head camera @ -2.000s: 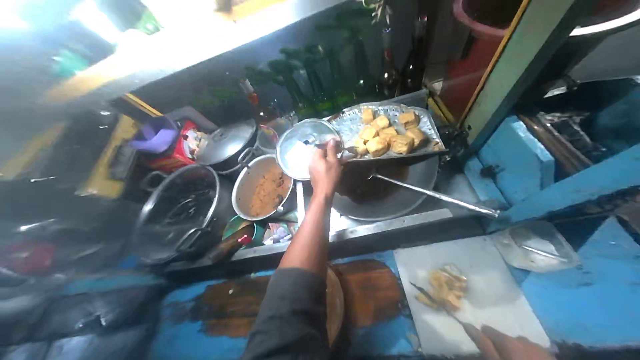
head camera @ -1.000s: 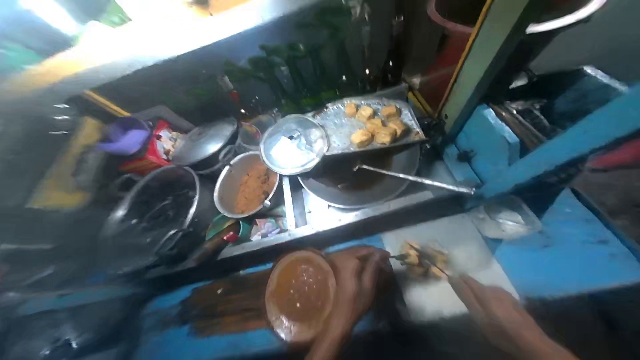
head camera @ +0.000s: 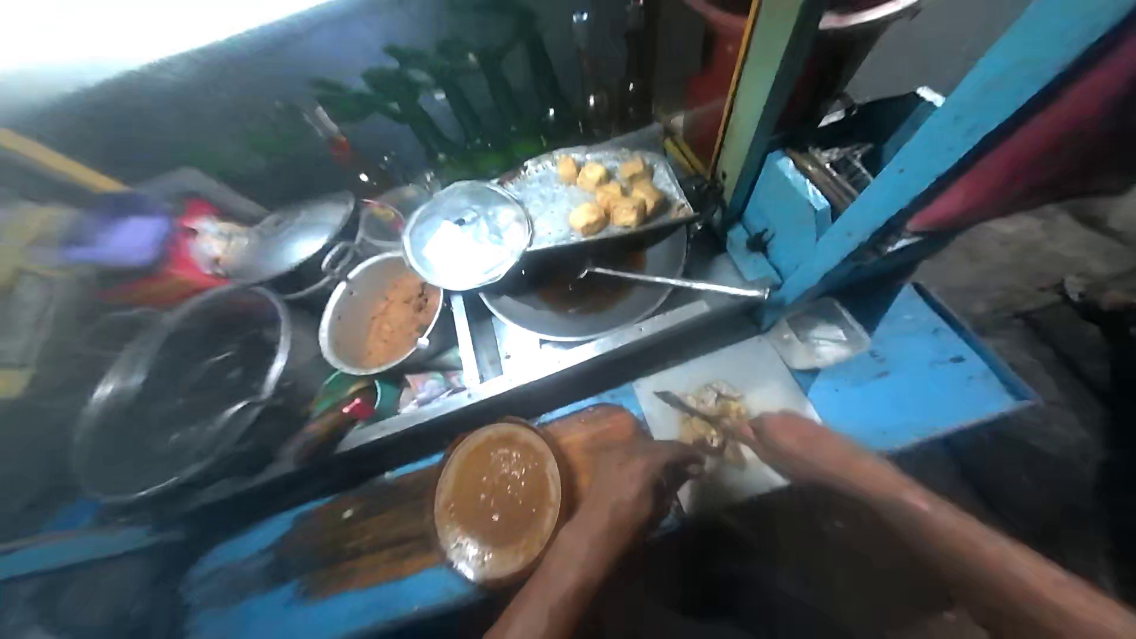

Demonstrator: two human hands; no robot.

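My right hand is closed on the handle of a knife, its blade over cut pieces of fried tofu. These lie on a white sheet on the blue counter. My left hand is at the sheet's left edge with its fingers near the pieces; blur and the hand itself hide whether it grips one. Left of that hand, a round dish of brown sauce sits on a brown wooden board.
Behind are a wok of dark oil with a metal ladle, a tray of fried tofu, a bowl of white stuff, a pot of reddish-brown food and a large pan. A blue post slants at right.
My left hand has come back from the metal bowl beside the tray to the white sheet. The sauce dish, earlier partly behind my left arm, shows fully. The right hand stays at the sheet with the knife.
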